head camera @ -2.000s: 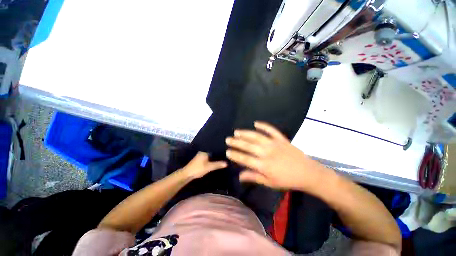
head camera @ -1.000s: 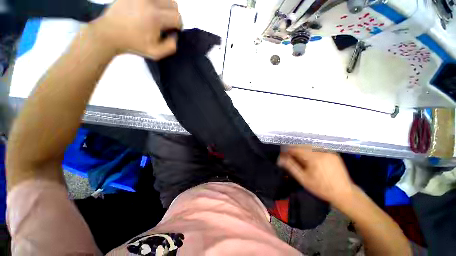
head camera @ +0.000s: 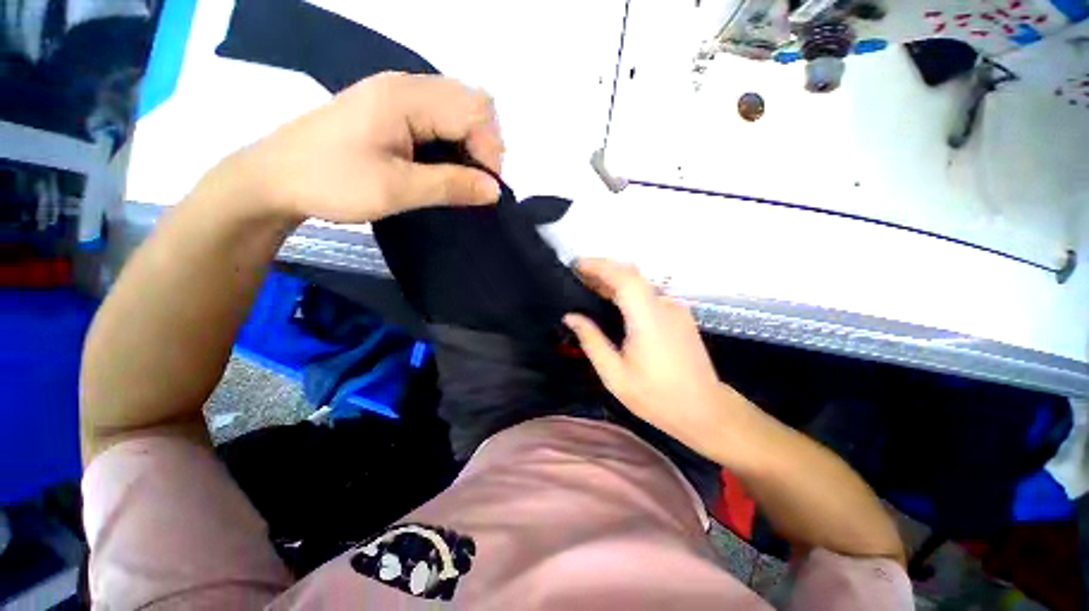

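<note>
A black garment panel (head camera: 460,269) hangs over the table's front edge to my lap, and a black length of cloth (head camera: 322,42) lies on the table at the upper left. My left hand (head camera: 406,149) pinches the cloth's upper end between thumb and fingers. My right hand (head camera: 639,340) holds its right edge lower down, at the table's front edge. A small black flap sticks out between the hands. Whether the cloth is one piece or two layers is hidden by my left hand.
The white machine table (head camera: 740,245) has a marked strip along its front edge. The sewing machine's head (head camera: 824,54) is cut off at the upper right. A blue bin (head camera: 269,322) with dark cloth stands below the table at the left.
The panel first lay long across the table under the machine head, then was pulled off to the left. My hands have since come closer together, and the view has shifted.
</note>
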